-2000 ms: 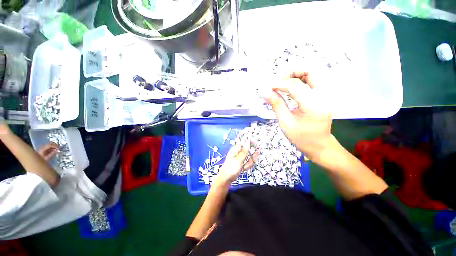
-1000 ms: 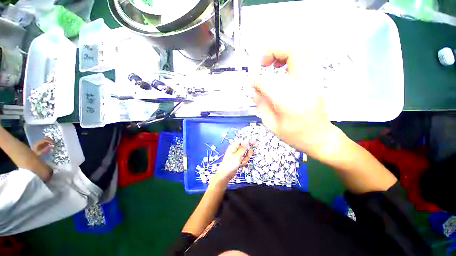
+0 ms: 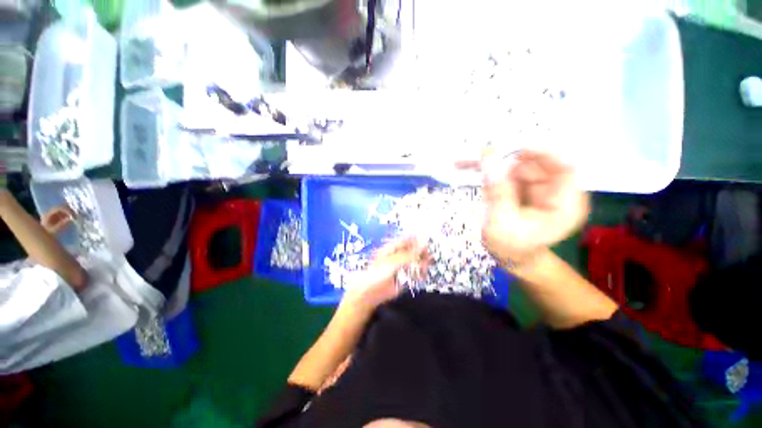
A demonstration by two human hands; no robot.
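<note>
A blue parts bin [image 3: 334,201] lies at my lap under the bench edge. Small white and silver stemmed parts [image 3: 455,234] are heaped in its right side, with some loose at its left. My left hand [image 3: 388,267] is over the bin among the parts; it is blurred, and I cannot tell whether it holds one. My right hand [image 3: 535,201] is above the right end of the bin at the front edge of the white parts tray [image 3: 652,109]. Its fingers are curled and blurred; any part in them cannot be made out. Tiny dark specks show on the tray.
The assembly fixture [image 3: 326,125] and dark knobs [image 3: 242,104] are left of the tray. The steel bowl [image 3: 334,33] is above. Translucent boxes [image 3: 142,138] and a long bin [image 3: 71,109] stand left. A person's arm [image 3: 42,242] works at left. Red stools [image 3: 221,242] are below.
My right hand has moved back from the fixture side to the tray's front edge. My left hand stays over the bin. The whole view has shifted, with the bench higher in the picture.
</note>
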